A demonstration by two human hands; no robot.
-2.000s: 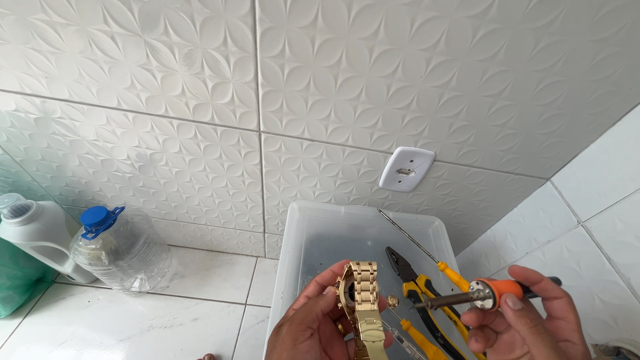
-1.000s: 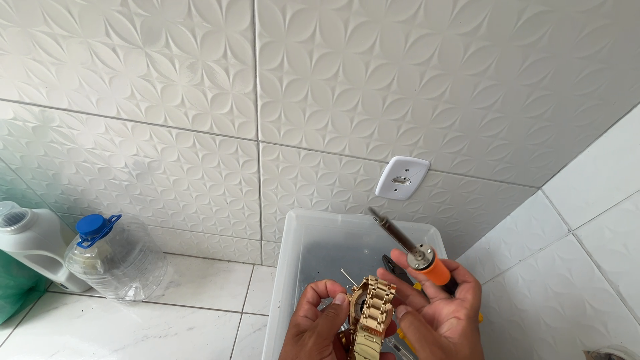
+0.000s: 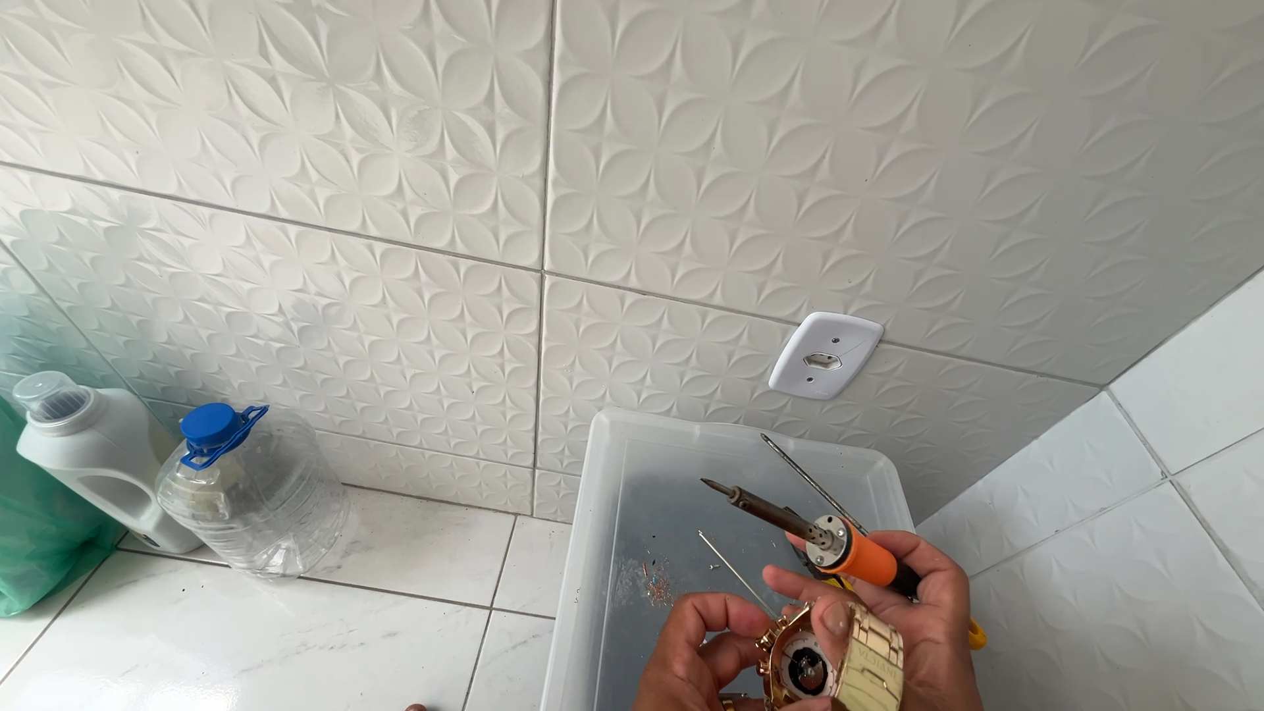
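Note:
A gold-coloured wristwatch (image 3: 869, 657) with a metal link bracelet is held low in the view, its dial side showing a dark centre. My left hand (image 3: 696, 647) grips the case edge beside the side buttons. My right hand (image 3: 923, 617) holds a soldering iron (image 3: 851, 555) with an orange and black handle, its metal tip pointing up and left, while its fingers also touch the watch bracelet. Behind the hands, a screwdriver's metal shaft (image 3: 805, 477) and a thin metal rod (image 3: 729, 563) lie on the translucent plastic box (image 3: 617, 494).
Small copper-coloured wire scraps (image 3: 657, 585) lie on the box. A white wall socket (image 3: 827, 355) sits above it on the tiled wall. At the left stand a clear plastic bottle (image 3: 262, 504) with a blue cap, a white jug (image 3: 99, 454) and a green bag (image 3: 44, 513).
My right hand has moved left to the watch, still with the soldering iron, whose tip now points up and left. The watch has been turned so that its dial side shows more.

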